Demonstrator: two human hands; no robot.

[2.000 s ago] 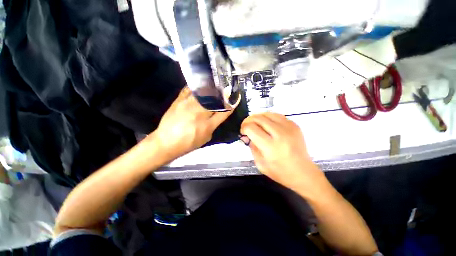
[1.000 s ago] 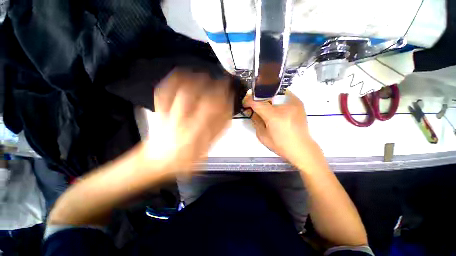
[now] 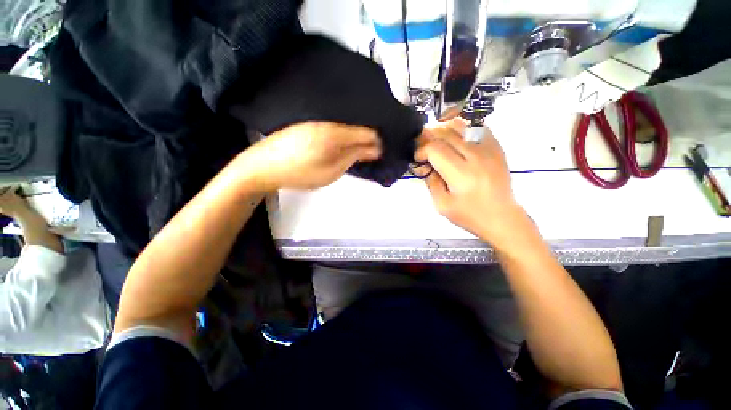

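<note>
A black garment [image 3: 321, 84] lies over the table's left side, its narrow end reaching to the machine. My left hand [image 3: 317, 154] holds the garment end, with cloth between thumb and fingers. My right hand [image 3: 473, 180] is at the tip of that end, just in front of the presser foot area [image 3: 429, 102]; its fingers are closed around small dark tips, likely thread snips, touching the cloth edge. The white sewing machine head [image 3: 513, 24] with a blue stripe stands above the hands. The needle is too small to tell.
Red-handled scissors [image 3: 621, 144] and small snips [image 3: 709, 182] lie to the right. A tan patch [image 3: 655, 231] and a ruled tape [image 3: 385, 254] are along the front edge. Another person's arm and pale sleeve [image 3: 48, 288] show at the left, beside a grey machine part [image 3: 28, 128].
My left hand has left the spot by the presser foot and now grips the garment end further left. The cloth has come out leftward. My right hand stays near the foot, now slightly further right.
</note>
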